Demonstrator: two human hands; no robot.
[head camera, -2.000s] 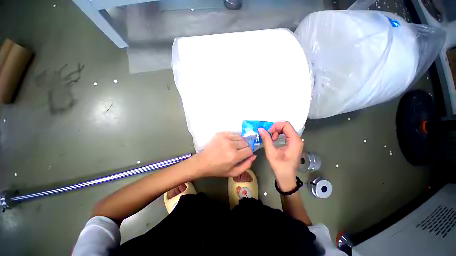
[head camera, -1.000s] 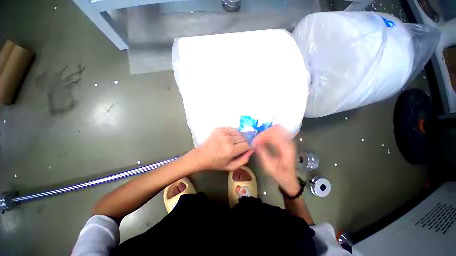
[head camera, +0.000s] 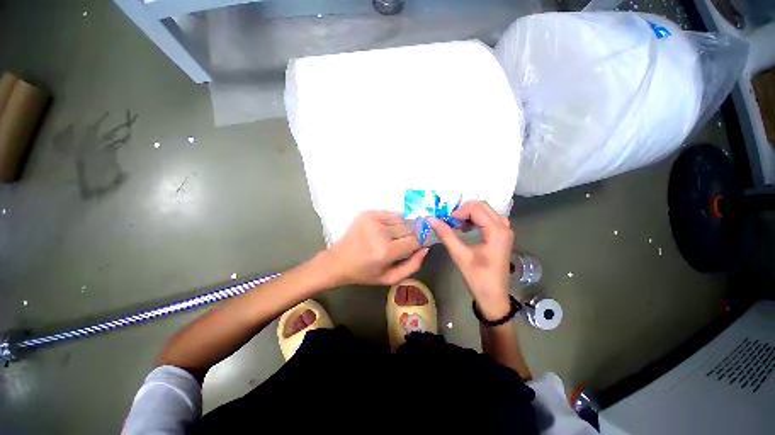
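Observation:
A big white parent roll (head camera: 404, 127) lies on the floor in front of me. A blue and white label (head camera: 421, 204), crumpled and partly torn, is at the roll's near edge between my hands. My left hand (head camera: 376, 248) holds the label's left side with curled fingers against the roll. My right hand (head camera: 484, 246) pinches the label's right part between thumb and index finger. How much of the label still sticks to the roll is hidden by my fingers.
A second roll in clear plastic wrap (head camera: 595, 102) touches the first at right. The unwind shaft (head camera: 153, 314) lies lower left. Silver collars (head camera: 544, 313) sit near my right wrist. A pedestal fan (head camera: 704, 208), vented cabinet (head camera: 714, 374), machine frame (head camera: 166, 42) and brown core (head camera: 19, 123) surround.
My right hand has moved in a blur across the label and back, and now pinches it again. The label looks more crumpled and torn. My left hand has stayed almost in place.

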